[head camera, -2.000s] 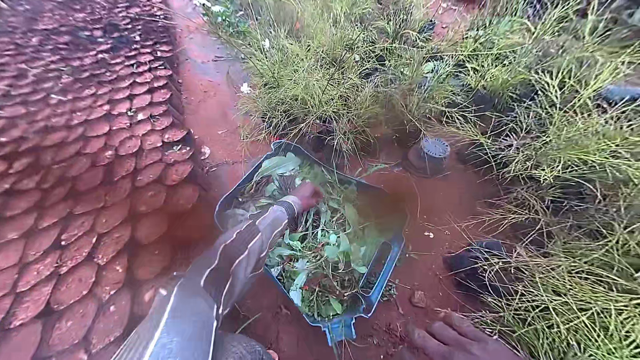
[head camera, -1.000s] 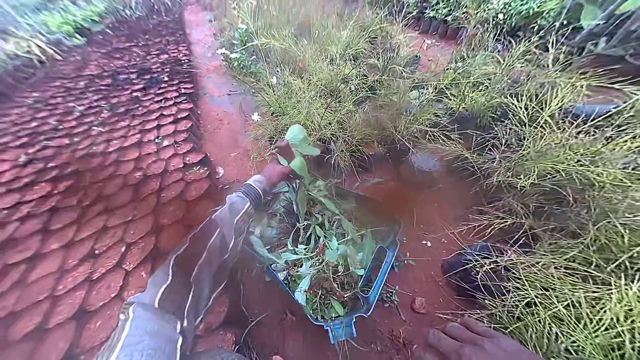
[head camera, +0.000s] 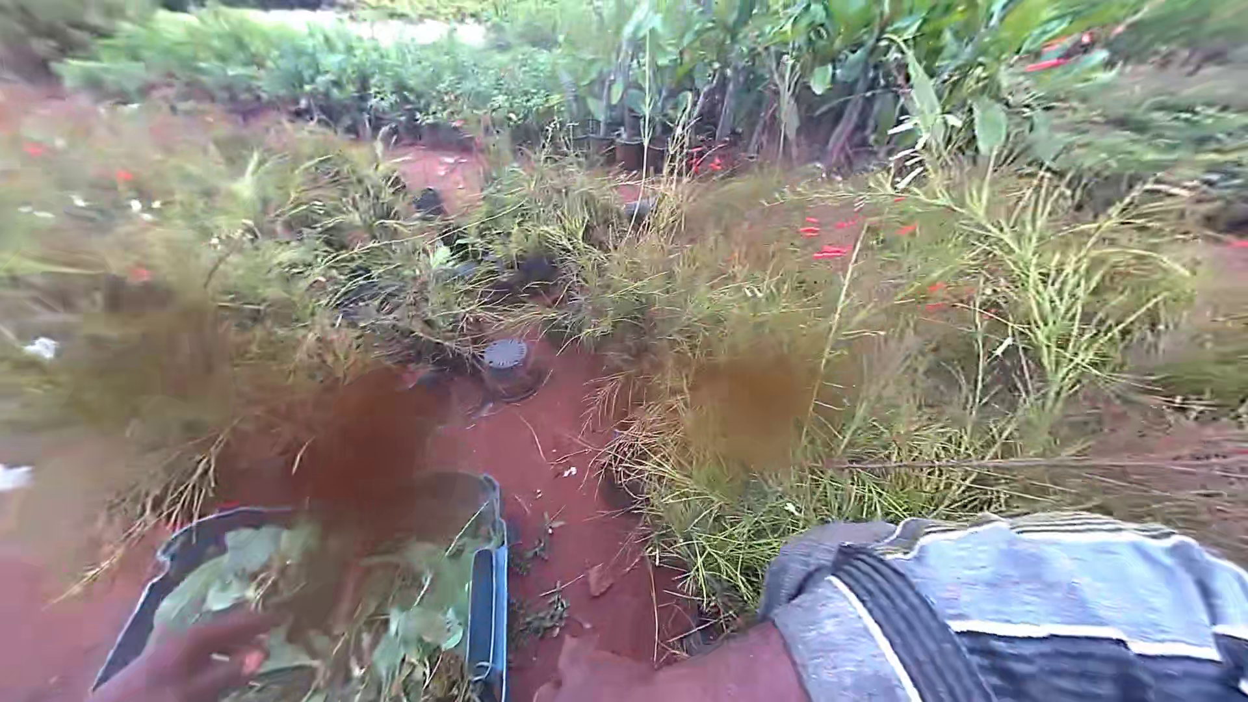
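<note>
At the lower left stands a blue plastic crate (head camera: 489, 585) holding pulled green leaves and stems (head camera: 405, 624). My left hand (head camera: 200, 658) is a blur over the leaves at the crate's near left side; its fingers and any hold cannot be made out. To the right of the crate my right hand (head camera: 600, 673) is low over the red soil, cut off by the bottom edge, its fingers out of sight. A grey and white striped sleeve (head camera: 975, 604) covers the right arm. Brown smears blur part of the view above the crate.
A small round grey-topped object (head camera: 505, 356) stands on the wet red soil (head camera: 517, 439) beyond the crate. Clumps of long, thin grass (head camera: 721, 497) grow on the right and behind. Potted seedlings (head camera: 390, 93) and broad-leaved plants (head camera: 741, 68) line the back.
The view has swung up and to the right. My left hand, raised with a leafy stem over the crate's far left side a second ago, is now low at the leaves.
</note>
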